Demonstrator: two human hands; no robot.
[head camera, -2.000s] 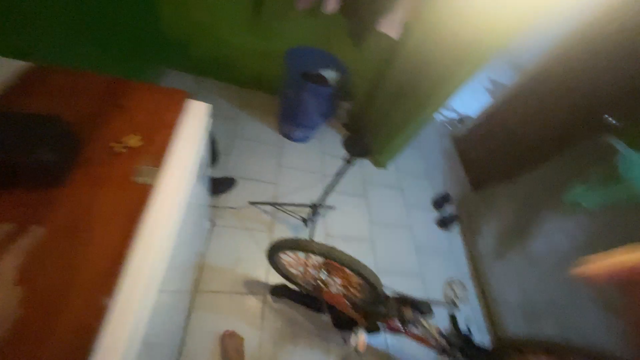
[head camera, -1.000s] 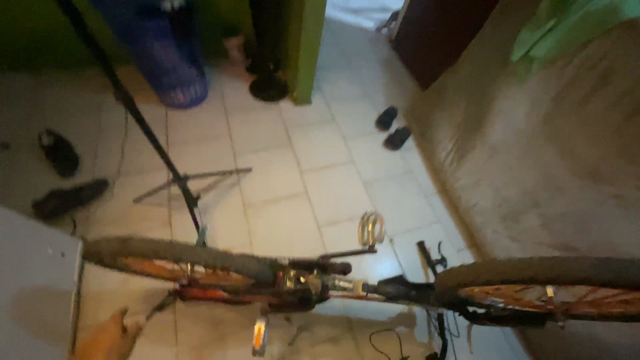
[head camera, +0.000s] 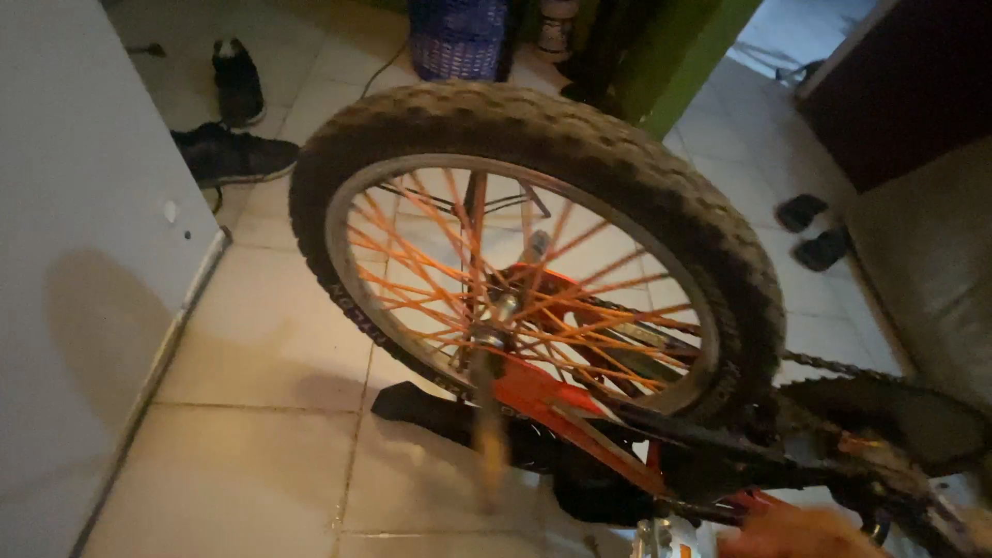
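A bicycle stands upside down. Its wheel, with a knobbly black tyre (head camera: 573, 116) and orange spokes, fills the middle of the head view. From the hub (head camera: 496, 322) at the red frame (head camera: 535, 387) hangs a blurred, long thin thing (head camera: 488, 434), perhaps a tool. What appears to be my right hand (head camera: 798, 535) is at the lower right edge, by the frame tube and beside a pedal (head camera: 666, 539). It is blurred and cut off, so its grip cannot be made out. The black saddle (head camera: 434, 411) is low, near the floor. My left hand is out of view.
A pale panel (head camera: 93, 232) edges the left side. Dark shoes (head camera: 232, 155) lie behind it, and a blue basket (head camera: 457, 39) stands behind the wheel. Dark footwear (head camera: 814, 232) is at the right. The legs of a thin stand (head camera: 535, 201) show through the spokes.
The view has moved in closer on the spoked wheel. A hand seen near that wheel's axle at the lower left a second ago is no longer there; a hand now shows at the lower right.
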